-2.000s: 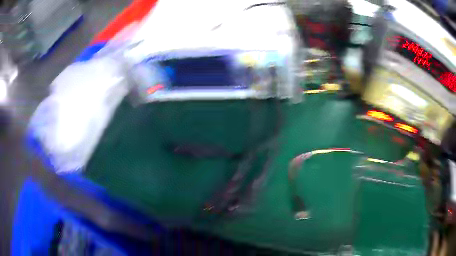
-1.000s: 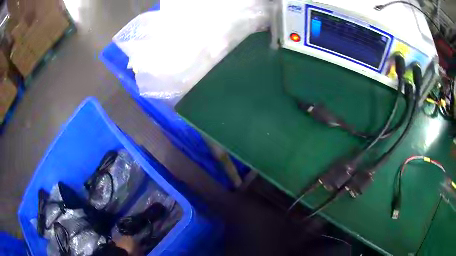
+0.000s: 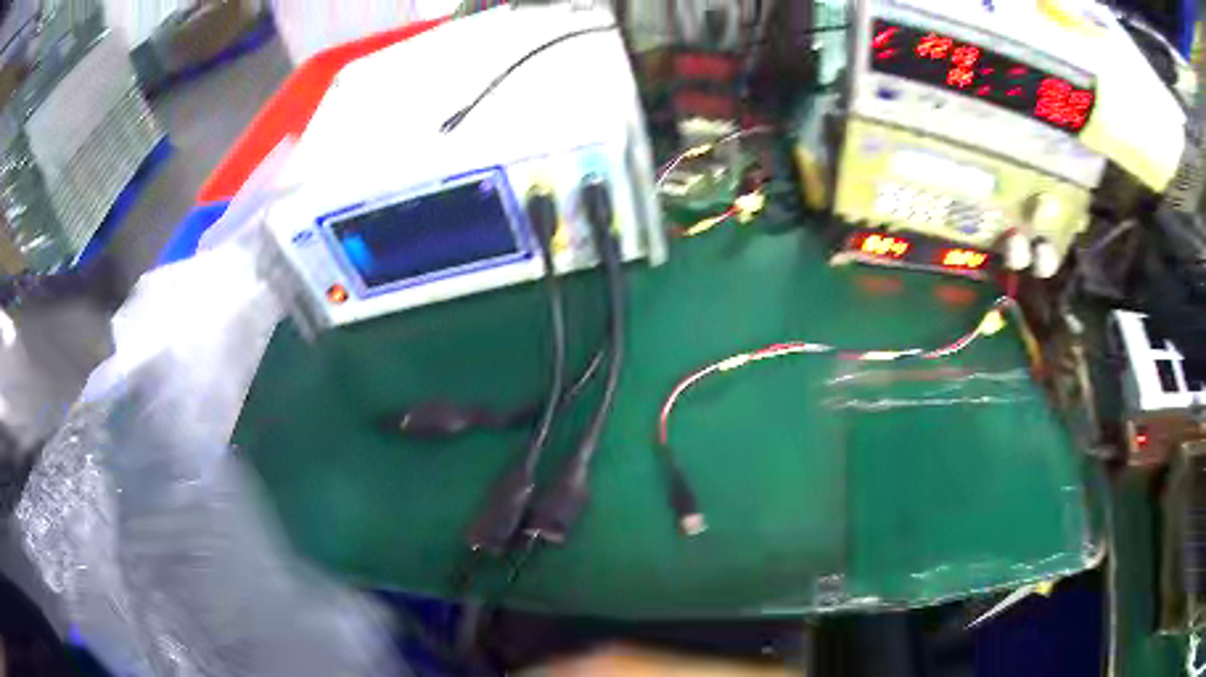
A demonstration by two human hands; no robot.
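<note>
A blurred skin-toned shape, part of a hand or forearm, is cut off by the bottom edge; I cannot tell which side it belongs to or whether it holds anything. No other hand shows clearly. The USB test lead [image 3: 681, 509] lies on the green mat [image 3: 754, 529], its small plug toward me. Two thick black test leads [image 3: 611, 344] hang from the white safety tester [image 3: 456, 106], their dark ends near the front edge. Another dark connector [image 3: 443, 419] lies left of them.
Crumpled clear plastic [image 3: 159, 331] spreads down the left side. The power meter [image 3: 979, 79] stands on a beige box [image 3: 926, 192], with small panel meters [image 3: 919, 250] below. A small circuit board [image 3: 701, 179] with loose wires is behind. A brown supply outlet strip [image 3: 1157, 437] with a white frame is right.
The view has swung back from the blue bin at left to the bench. The hand seen in the bin is gone from there. A skin-toned blur now shows at the bottom edge.
</note>
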